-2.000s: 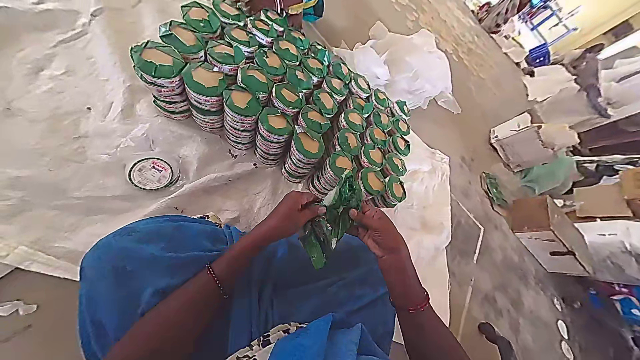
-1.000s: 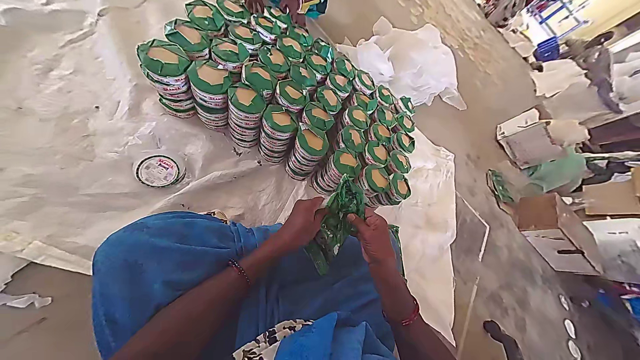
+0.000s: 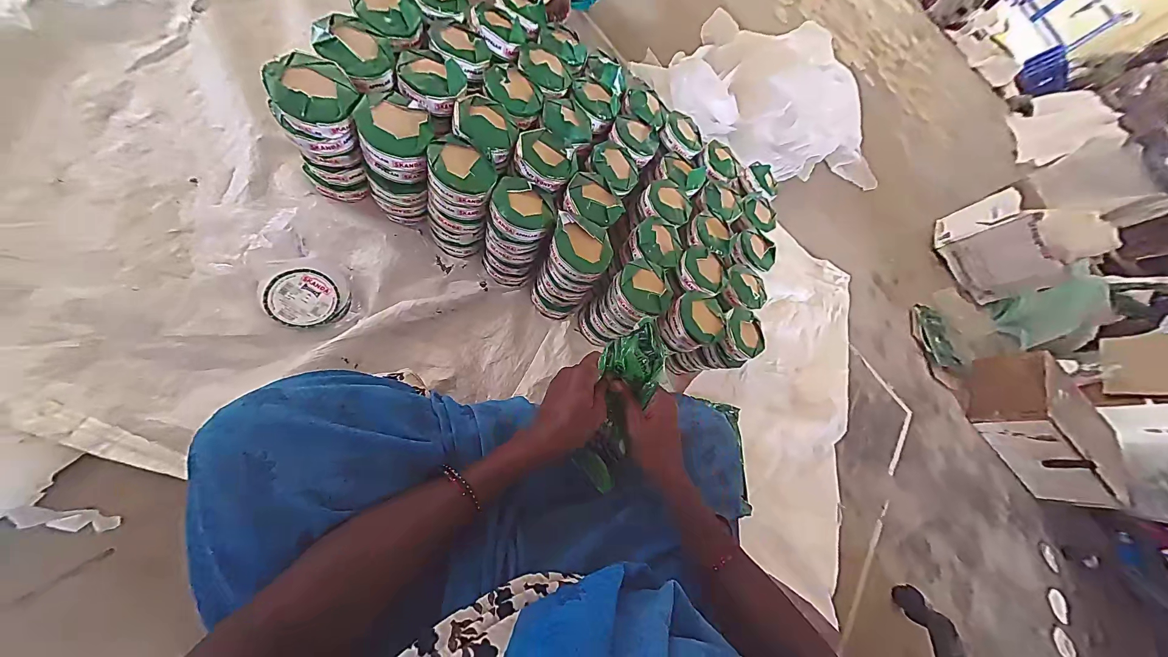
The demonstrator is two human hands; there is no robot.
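Observation:
My left hand (image 3: 577, 401) and my right hand (image 3: 650, 424) are close together above my lap, both gripping a crumpled green plastic wrapper (image 3: 633, 363). Part of the wrapper bunches up above the fingers and part hangs down between the hands. Just beyond them, rows of stacked round packs with green folded tops (image 3: 584, 246) stand on a pale sheet. To the left, a single flat round pack with a white printed face and dark green rim (image 3: 304, 297) lies on clear plastic.
The pale plastic sheet (image 3: 119, 301) covers the floor. Crumpled white plastic (image 3: 776, 96) lies behind the stacks. Open cardboard boxes (image 3: 1040, 429) and a green plastic bag (image 3: 1054, 306) are at the right. Blue cloth (image 3: 319, 474) covers my lap.
The green wrapper was more spread between my fingers two seconds ago and is now bunched tighter, with my hands closer together. Another person's hands, seen earlier behind the stacks, are mostly out of view.

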